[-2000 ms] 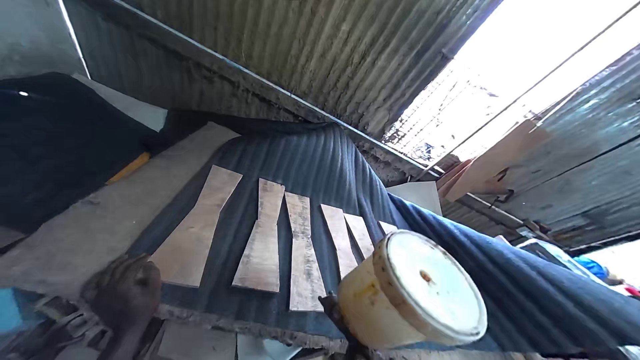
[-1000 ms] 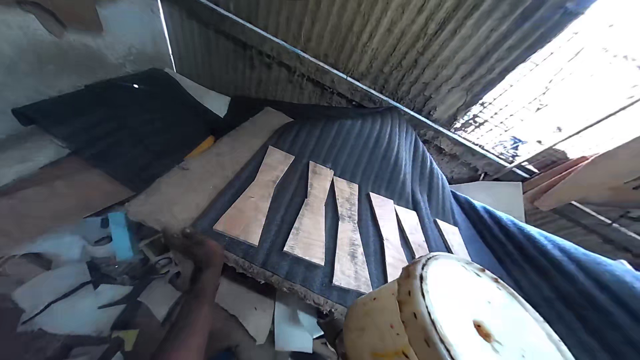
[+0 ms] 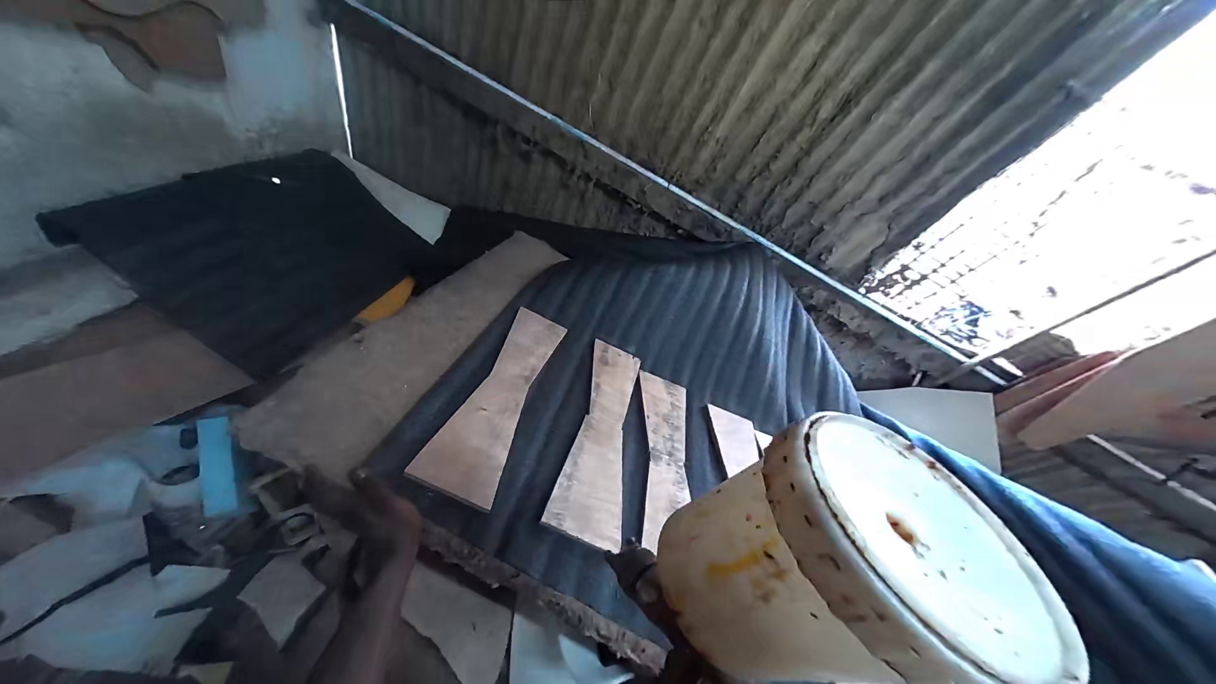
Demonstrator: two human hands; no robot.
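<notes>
My right hand [image 3: 655, 598] grips a stained cream plastic container [image 3: 760, 570] with a round white lid [image 3: 931, 541], tilted, at the lower right; most of this hand is hidden behind it. Low on the left, my left hand [image 3: 366, 518] is at the near edge of a brown board [image 3: 408, 370]; whether it holds anything is unclear. Several flat tan pieces with narrowed middles, among them a left piece [image 3: 494, 408], a second piece [image 3: 598, 446] and a third piece [image 3: 665, 446], lie in a row on dark ribbed cloth [image 3: 703, 304]. The container partly covers the row's right end.
Scraps of sheet material [image 3: 85, 579] and a light-blue strip [image 3: 217, 465] lie at the lower left. Black sheet material [image 3: 247, 247] is behind them. Corrugated metal [image 3: 760, 114] rises beyond the cloth, and a pale panel [image 3: 936, 418] stands at the right.
The container has stayed in my right hand at the lower right. The view has swung left, bringing more of the scraps into sight.
</notes>
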